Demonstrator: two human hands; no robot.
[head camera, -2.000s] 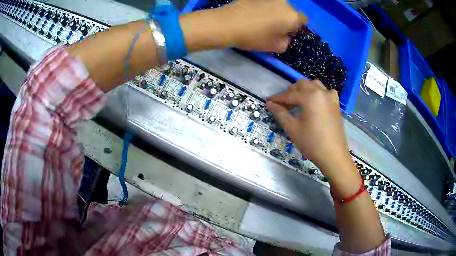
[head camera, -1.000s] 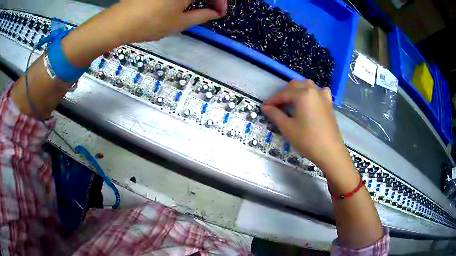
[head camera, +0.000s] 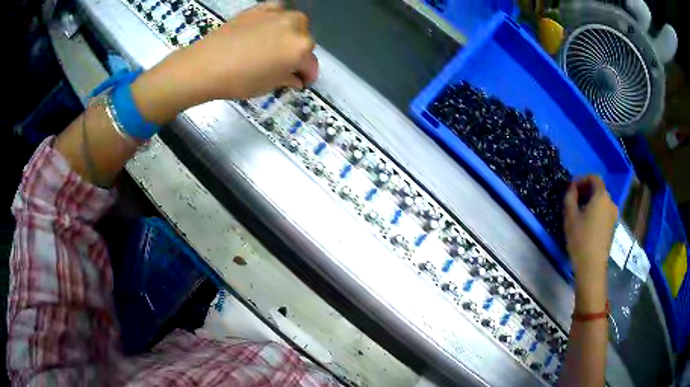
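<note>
A long row of white circuit boards (head camera: 371, 193) runs diagonally from upper left to lower right, crowded with dark cans and blue parts. My left hand (head camera: 265, 53), with the blue wrist strap (head camera: 130, 106), is over the boards' upper left part, fingertips together at the far edge; whether they hold a part is hidden. My right hand (head camera: 592, 227) is at the near right end of the blue bin (head camera: 590, 121), fingertips bent together beside the heap of black capacitors (head camera: 507, 143). I cannot tell whether it holds one.
A smooth metal rail (head camera: 303, 204) runs along the boards' near side, with a worn pale ledge (head camera: 227, 242) nearer me. A round grey fan (head camera: 609, 75) stands beyond the bin. A labelled plastic bag (head camera: 632, 257) and another blue bin (head camera: 666, 227) lie at the right.
The view has turned and shifted. My left hand has moved from over the bin to the boards. My right hand has moved from the boards to the bin. The fan has come into view.
</note>
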